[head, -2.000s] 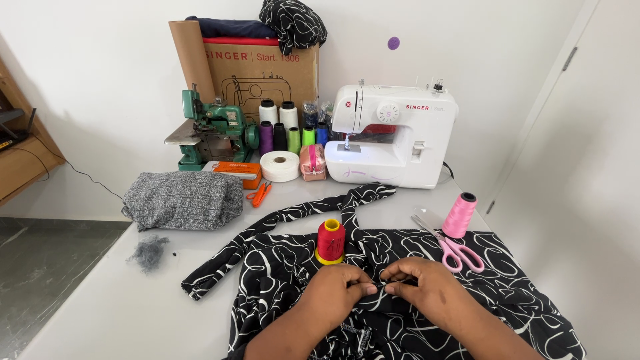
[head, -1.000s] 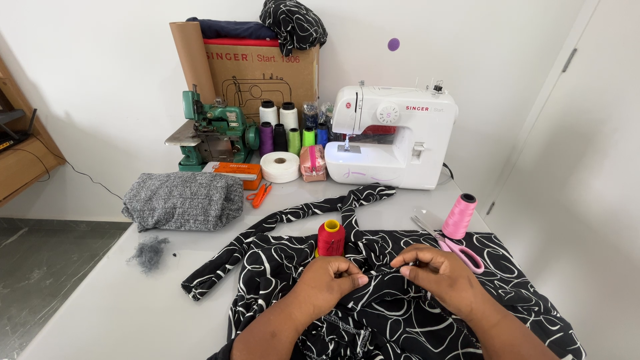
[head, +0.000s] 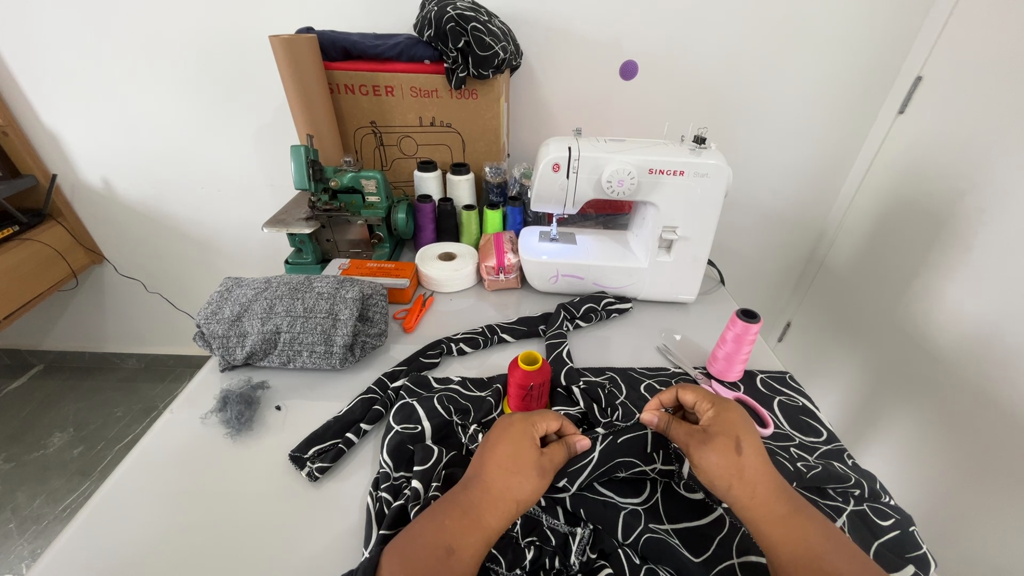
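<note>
A black garment with white curved lines (head: pixel 664 512) lies spread over the front of the table. My left hand (head: pixel 532 452) pinches its stitched edge between thumb and forefinger. Right of it, my right hand (head: pixel 704 428) pinches the same edge, and a short stretch of cloth runs between the two. Just behind my left hand a red thread cone (head: pixel 528 382) stands upright. Pink-handled scissors (head: pixel 740 400) lie partly behind my right hand, beside an upright pink thread cone (head: pixel 734 346). A fabric strap (head: pixel 432 356) of the same print reaches back and left.
A white sewing machine (head: pixel 624 216) stands at the back, a green overlock machine (head: pixel 344 204) to its left. Between them are thread cones (head: pixel 445 220) and a white tape roll (head: pixel 446 266). Orange thread snips (head: pixel 414 312), folded grey knit cloth (head: pixel 292 322) and a lint clump (head: pixel 238 406) lie left.
Two seconds ago my hands were almost touching over the cloth; they have moved apart, with the edge of the fabric stretched between them. The cones and machines have stayed in place.
</note>
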